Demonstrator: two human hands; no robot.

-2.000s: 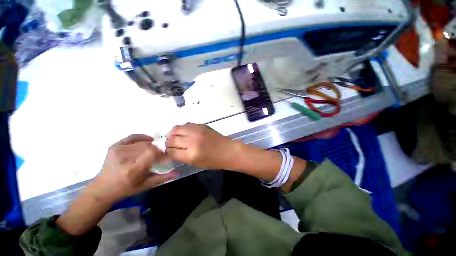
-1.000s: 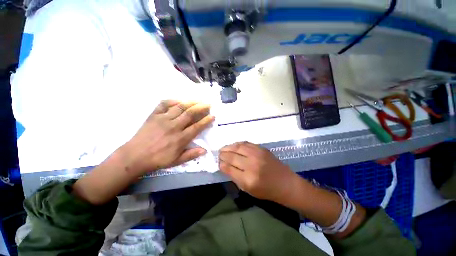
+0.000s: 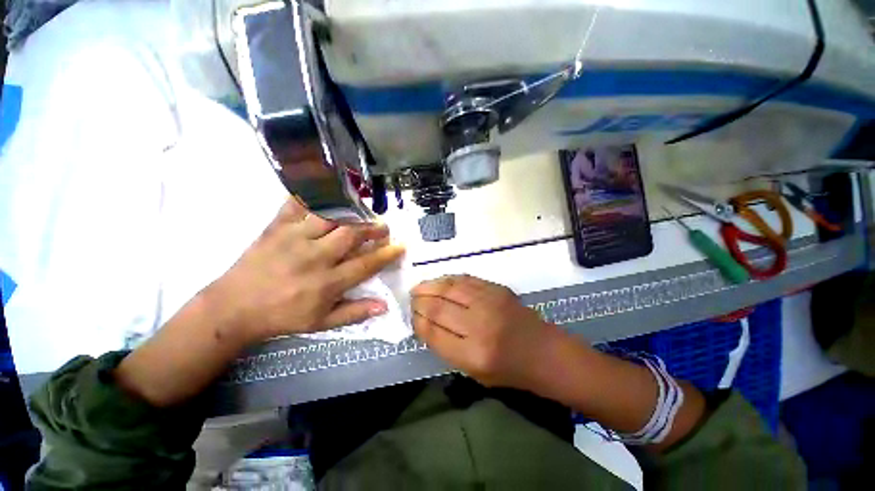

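Observation:
A small white garment piece lies on the table's front edge below the needle area. My left hand lies flat on it, fingertips close to the presser foot, which is partly hidden behind the shiny metal guard. My right hand pinches the piece's right edge between thumb and fingers. The white sewing machine with a blue stripe stands over the work. How far the piece reaches under the left hand is hidden.
A lit smartphone lies right of the needle. Further right are a green-handled tool and red and orange scissors. A ruler strip runs along the front edge. A blue crate is below at right; a white pile lies at lap level.
The hands held the piece together in front of the machine; now it lies on the table, the left hand flat by the needle and the right at its edge. The view has moved closer to the machine.

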